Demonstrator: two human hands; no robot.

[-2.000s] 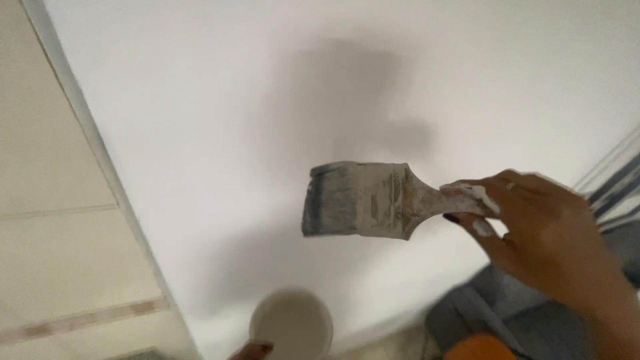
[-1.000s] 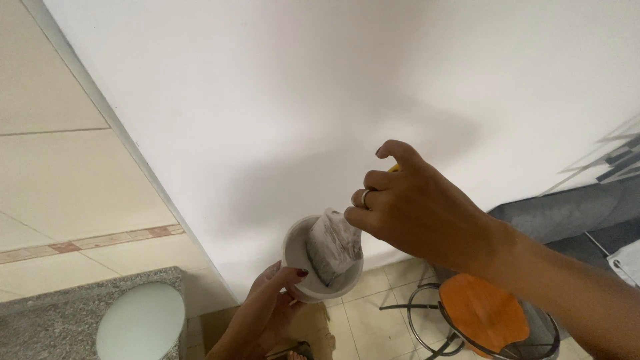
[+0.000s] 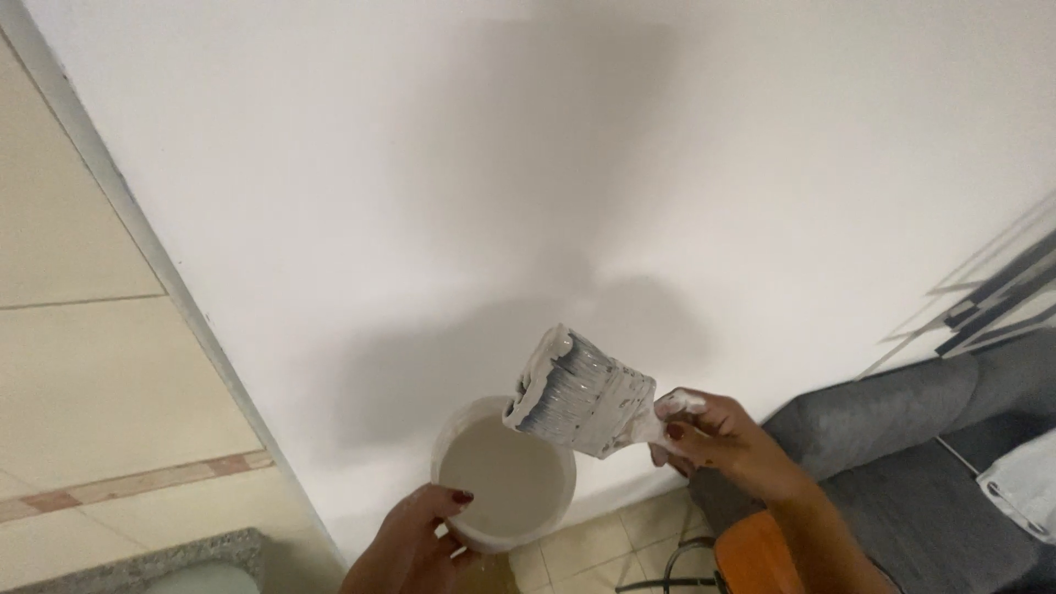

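Note:
A round plastic tub [image 3: 503,478] of whitish paint is held at its lower left rim by my left hand [image 3: 421,532], thumb over the edge. My right hand [image 3: 718,437] grips the handle of a wide flat paintbrush [image 3: 582,396], just above and right of the tub. Wet white paint coats the tips of the dark bristles, which point to the left, and dried paint covers the ferrule. White paint also marks my right fingers. Behind both hands stands a white wall [image 3: 289,206] with soft shadows on it.
Beige tiles [image 3: 74,379] with a patterned strip line the left side, above a speckled stone counter edge [image 3: 239,549]. At lower right are a grey sofa [image 3: 874,412], an orange round stool seat [image 3: 751,553] with metal legs, and white cloth [image 3: 1023,478]. Tiled floor [image 3: 586,544] shows below.
One second ago the brush was down in the tub; now it is lifted out, with fresh wet paint on its bristle tips. My left hand still holds the tub.

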